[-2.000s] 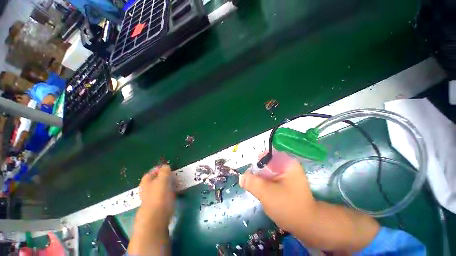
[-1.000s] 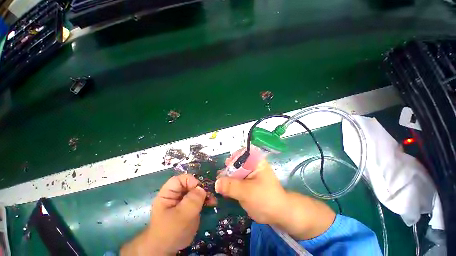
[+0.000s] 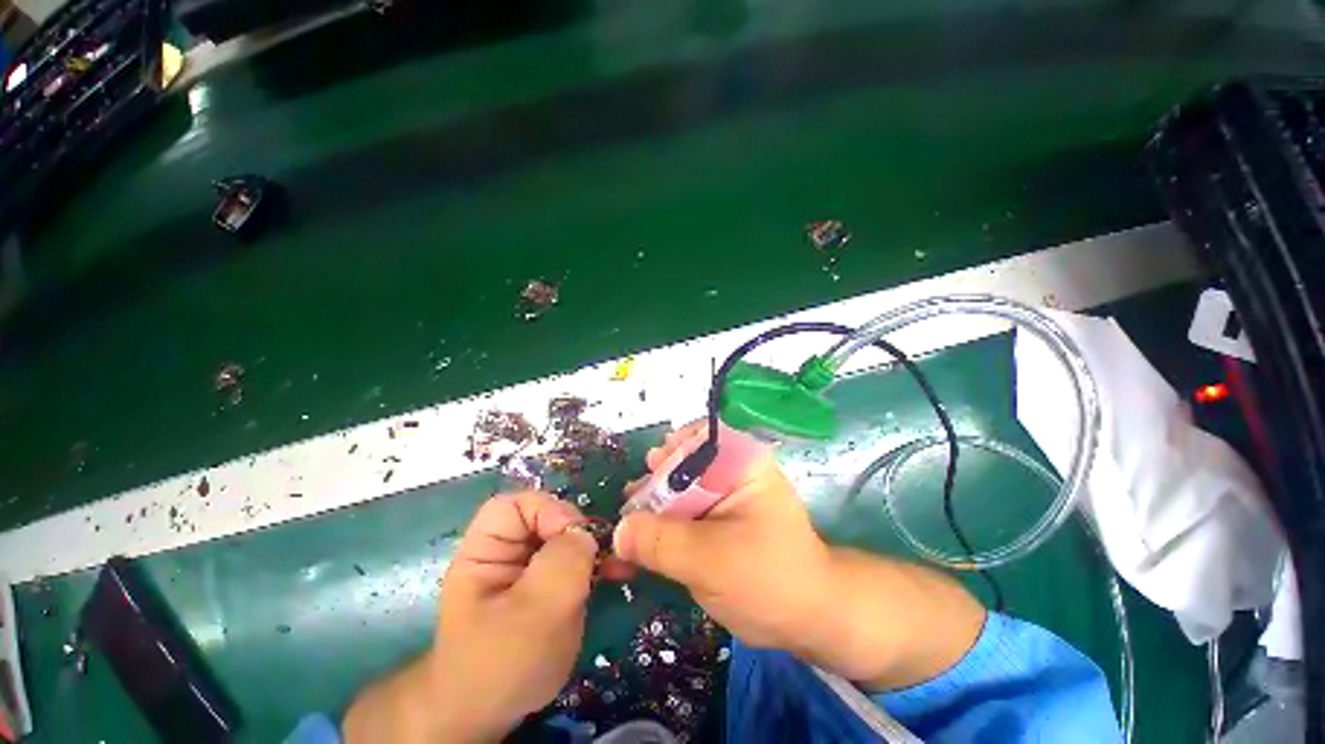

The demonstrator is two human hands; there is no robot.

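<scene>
My left hand pinches a small electronic part between thumb and fingers; the fingers hide much of it. My right hand is closed around a dispensing syringe with pink-red fluid, its front end close to the small part. A bright green adapter head sits on the syringe's rear, with a clear air hose and a black cord running off right. A pile of dark, glinting parts lies below my hands.
Brown-silver clusters lie on the white rail; others lie on the green belt beyond. A dark flat case is at lower left. A white cloth and black trays are at right, a black tray at upper left.
Since the earliest frame, my left hand has come right from the rail to the syringe's front end and now holds a small part. The view has shifted. Since one second ago, the hands have barely moved.
</scene>
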